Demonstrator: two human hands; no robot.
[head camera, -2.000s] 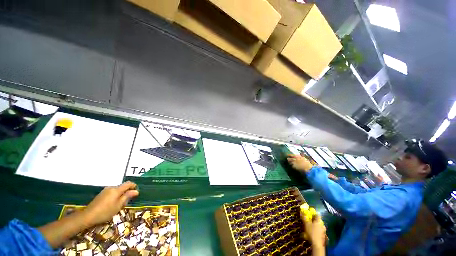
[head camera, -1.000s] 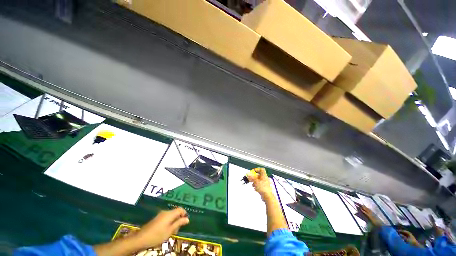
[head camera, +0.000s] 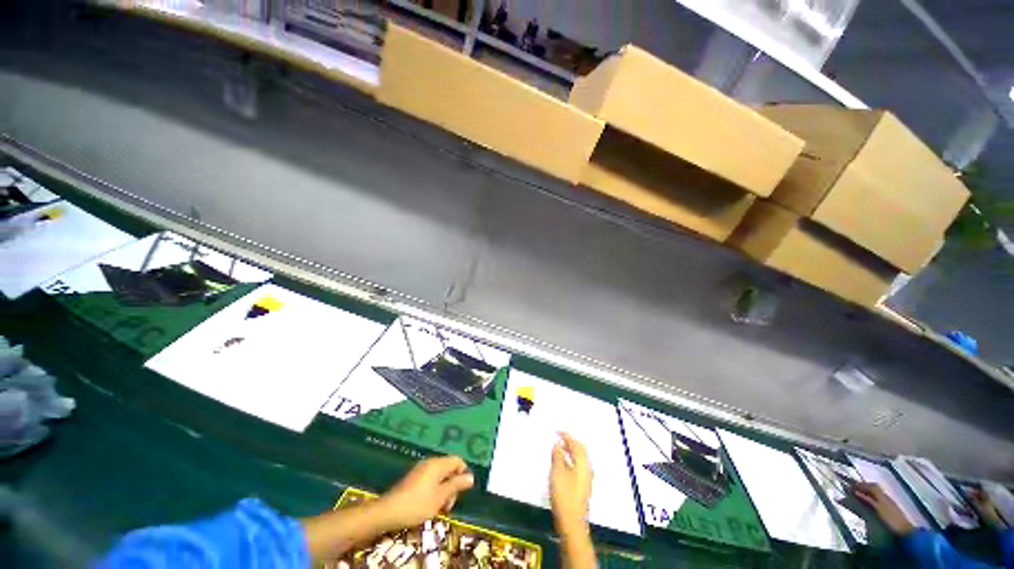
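Note:
My left hand (head camera: 431, 491) is curled above the near edge of the boxes, over the yellow-rimmed tray (head camera: 523, 547) of small brown and white pieces. My right hand (head camera: 572, 478) is over a white panel (head camera: 514, 472), fingertips close together; whether either hand holds a small piece is unclear. A yellow-topped accessory with a dark lower part (head camera: 526, 400) lies on that panel, up and left of my right hand. Another yellow-topped accessory (head camera: 265, 306) and a small piece (head camera: 230, 346) lie on the white panel further left.
Printed tablet PC boxes (head camera: 439, 383) alternate with white panels along the green surface (head camera: 167, 445). Crumpled greyish plastic bags (head camera: 28, 400) lie at the left. Open brown cartons (head camera: 689, 122) stand on the shelf above. Another person's hand (head camera: 884, 509) reaches over boxes at the right.
The view has swung right, then slightly back left. My right hand has left the divided carton, set the yellow-topped accessory on the panel and moved down from it. The carton is out of view.

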